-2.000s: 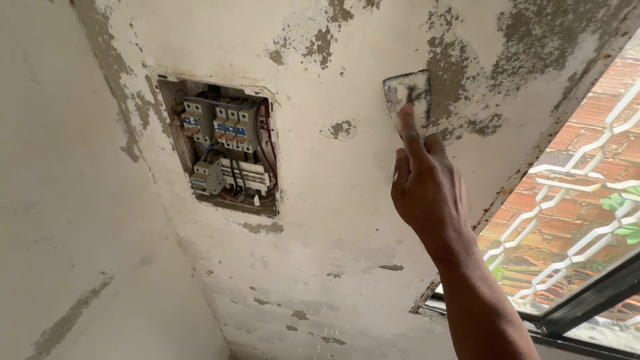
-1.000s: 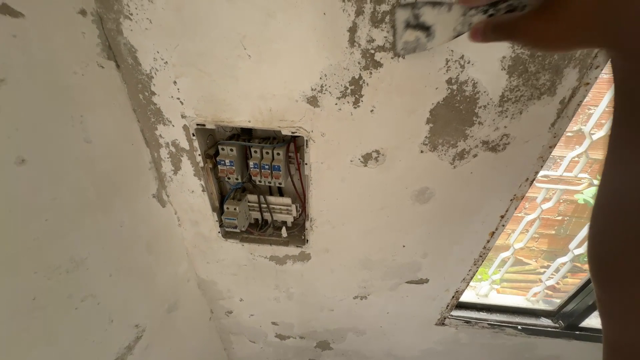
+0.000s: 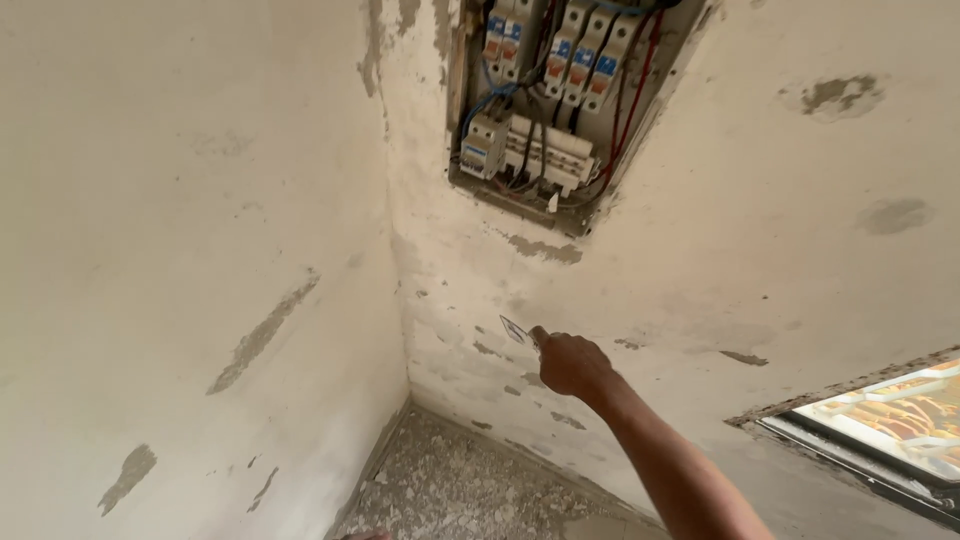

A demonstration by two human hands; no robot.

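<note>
My right hand (image 3: 574, 365) grips a small flat scraper (image 3: 517, 331), its thin blade pointing up and left at the wall (image 3: 675, 285) below the electrical box. Whether the blade touches the plaster cannot be told. Around the hand, grey patches show where the pale coating is gone, one of them a wide patch (image 3: 546, 248) just under the box. At the bottom edge is a sliver of what may be my left hand (image 3: 365, 535); whether it holds anything is hidden.
An open recessed electrical box (image 3: 517, 198) with circuit breakers (image 3: 581, 66) and loose wires is above the hand. The side wall (image 3: 187, 225) meets this wall at a corner. Flakes litter the floor (image 3: 450, 472). A window frame (image 3: 855, 461) lies at the lower right.
My right hand, with the scraper, has moved from the upper wall, right of the electrical box, to the area below it. The view has tipped down, showing the floor.
</note>
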